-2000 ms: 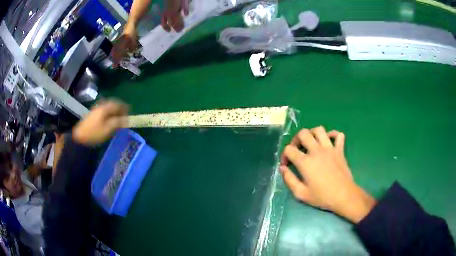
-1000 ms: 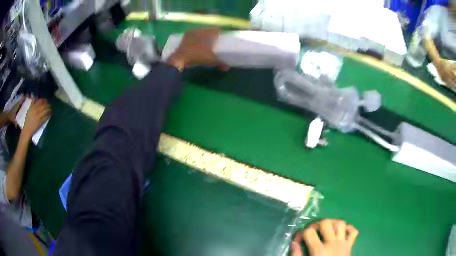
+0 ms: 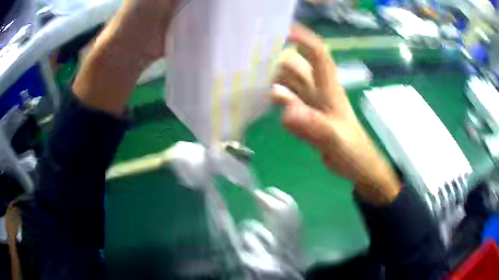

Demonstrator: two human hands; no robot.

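A white power strip (image 3: pixel 219 60), blurred, is held up close to the camera, running off the top edge. My left hand (image 3: pixel 134 44) grips its left side; the fingers are partly cut off by the top edge and hidden by the strip. My right hand (image 3: pixel 314 98) is at its right side, fingers bent, with fingertips at the strip's edge; whether it grips is blurred. A grey-white power cord (image 3: pixel 219 213) hangs below the strip in a loose bunch over the green surface.
A batch of stacked strips (image 3: pixel 418 136) lies at right with a row of cords toward me. A red bin (image 3: pixel 481 265) shows at the lower right corner. A yellow-cream edge strip (image 3: pixel 139 164) crosses at left. Another person's arm (image 3: pixel 13 238) is at the far left.
My left hand has brought a strip in from the far belt, close to the camera. My right hand has risen from the bench to its side. The view has turned right.
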